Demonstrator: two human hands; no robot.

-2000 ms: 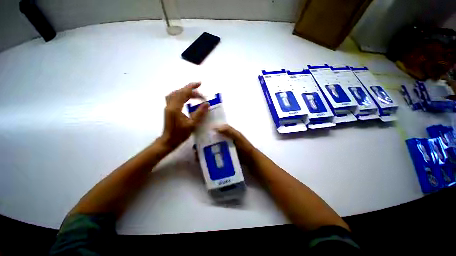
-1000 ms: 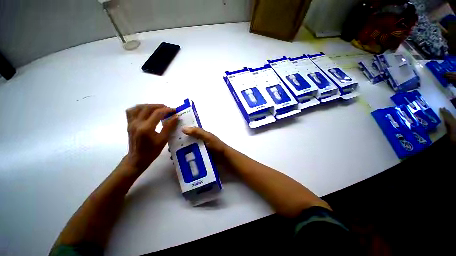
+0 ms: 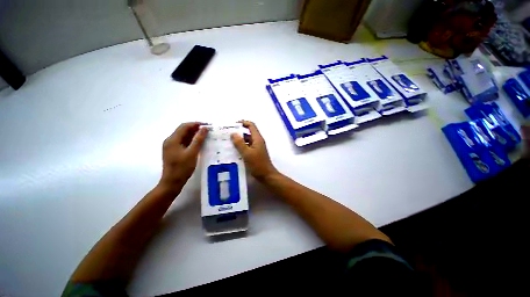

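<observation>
A white and blue retail box (image 3: pixel 224 185) lies in front of me, its blue panel with a pale device picture facing up. My left hand (image 3: pixel 182 152) holds its far end from the left, thumb on the white top. My right hand (image 3: pixel 254 152) holds the same end from the right, thumb on top. The blue edge of the far end flap is not visible between my fingers. A pale flap sticks out at the near end.
Several similar boxes (image 3: pixel 357 91) stand in a row at right, lower flaps open. Blue flat pieces (image 3: pixel 472 148) and loose white-blue cartons (image 3: pixel 475 81) lie farther right. A black smartphone (image 3: pixel 194 64), a clear holder (image 3: pixel 159 49) and a brown box (image 3: pixel 331 20) are at the back.
My left fingers have moved from above the box's far end to its left edge. My right hand has moved up to the far end. The box now points straighter away from me.
</observation>
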